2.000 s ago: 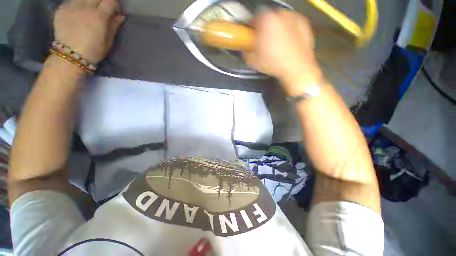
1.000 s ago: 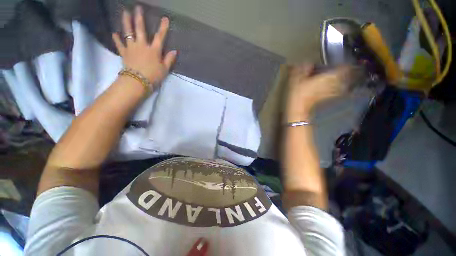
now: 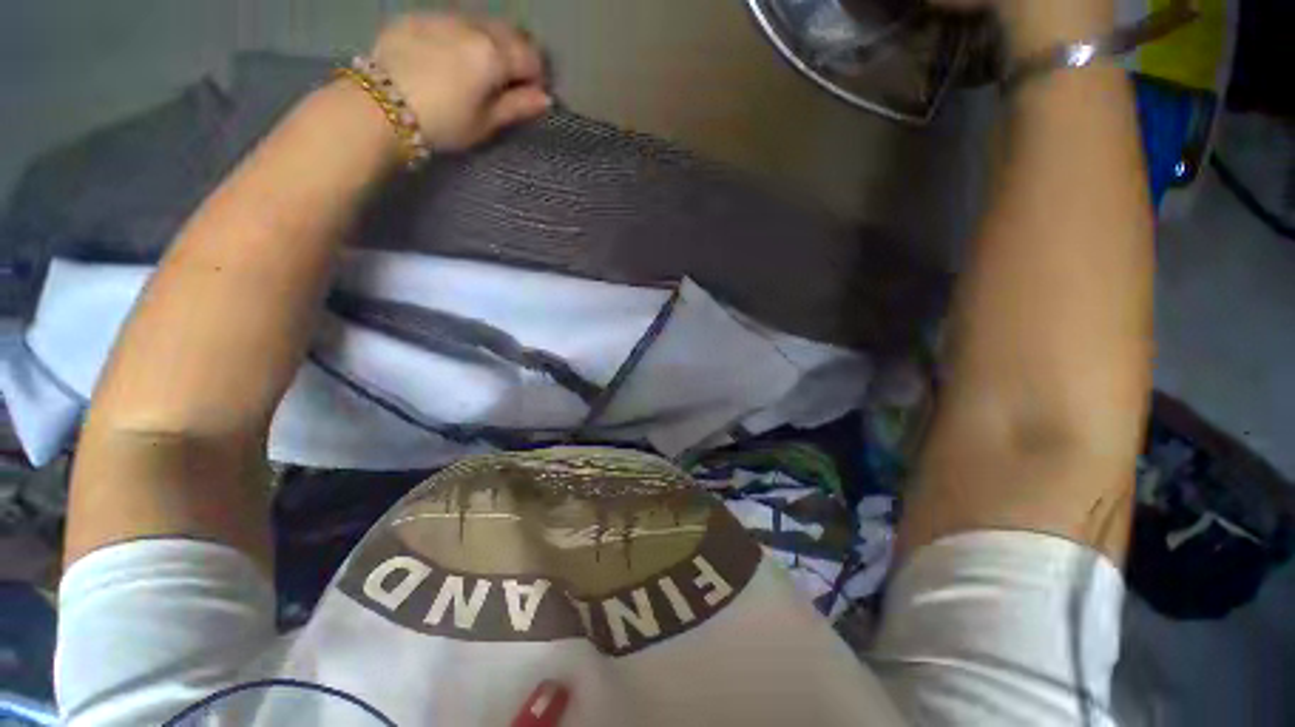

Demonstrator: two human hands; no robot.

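The garment's dark grey shell fabric (image 3: 568, 192) lies across the table with fine ripples. Its pale blue-white inside (image 3: 440, 376), crossed by dark seam strips, hangs in folds nearer me. My left hand (image 3: 462, 85) is curled at the far edge of the dark fabric and grips it; the fingertips are partly hidden. The steam iron (image 3: 866, 50) is at the top edge, beyond the fabric, cut off by the frame. My right hand (image 3: 973, 4) is almost wholly cut off above, over the iron. Its grip on the handle is hidden.
The grey-brown pressing table (image 3: 682, 71) extends beyond the garment. Patterned cloth (image 3: 817, 526) lies below the garment's right part. A dark heap (image 3: 1207, 526) is at lower right. A yellow and blue object (image 3: 1179, 85) is at the upper right.
My left hand has gone from spread flat to curled at the fabric's far edge. The fabric has shifted, with more dark side showing and the pale side folded. The iron has come left from the right side.
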